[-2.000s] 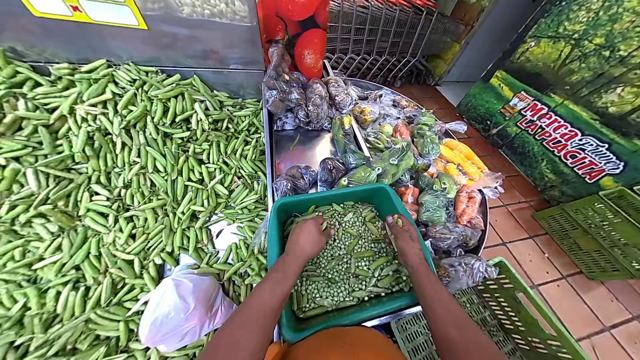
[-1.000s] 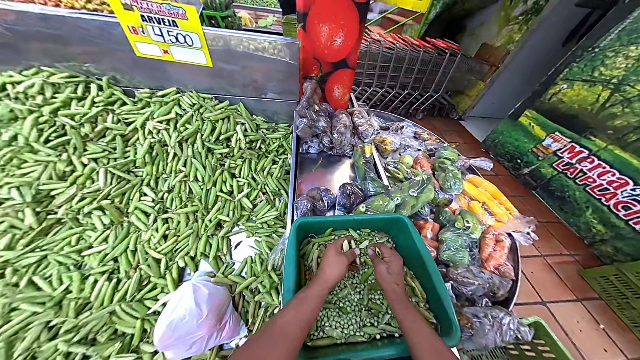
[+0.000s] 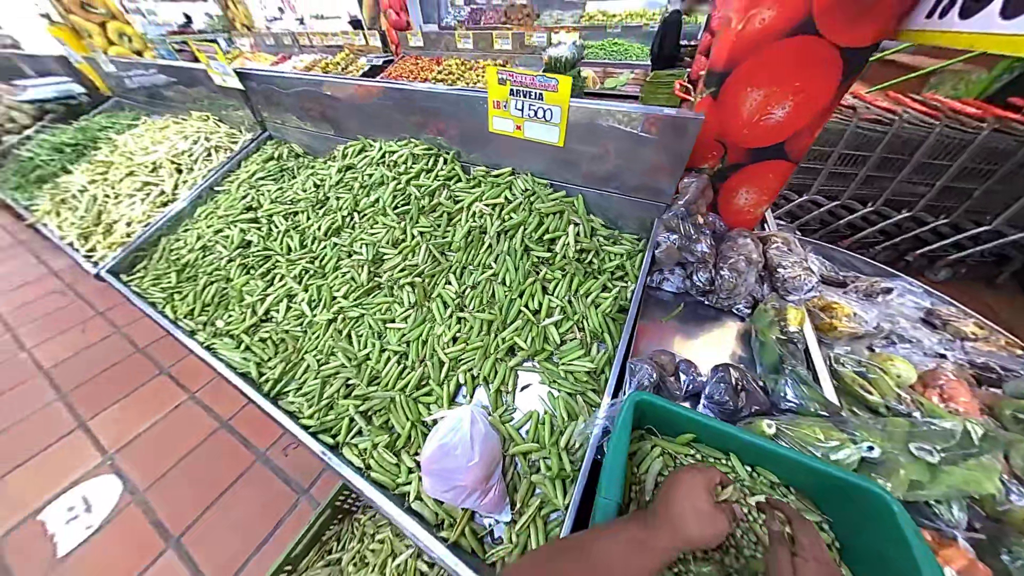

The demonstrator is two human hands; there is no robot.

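Observation:
A green plastic bin (image 3: pixel 872 496) at the lower right holds shelled peas and pea pods (image 3: pixel 680 456). My left hand (image 3: pixel 694 508) is low inside it, over the peas, fingers curled; whether a pod is between them cannot be made out. Close to its right is my right hand (image 3: pixel 792 540), fingers bent toward the left one and partly cut off by the frame's lower edge. Left of the bin, a metal display bin is heaped with green pea pods (image 3: pixel 416 280). A knotted whitish plastic bag (image 3: pixel 464 460) rests on the pods near the front edge.
Bagged vegetables (image 3: pixel 904 448) lie on a metal tray behind and right of the green bin. Shopping carts (image 3: pixel 896 176) stand beyond, beside a tomato-print panel (image 3: pixel 772 96). A yellow price sign (image 3: pixel 528 106) hangs on the metal divider. Pale bean pods (image 3: pixel 144 172) fill the neighbouring bin. Pods fill a crate (image 3: pixel 360 548) below.
The view has swung up and to the left. My hands, apart over the bin's two sides two seconds ago, came together over the peas and are still close to each other.

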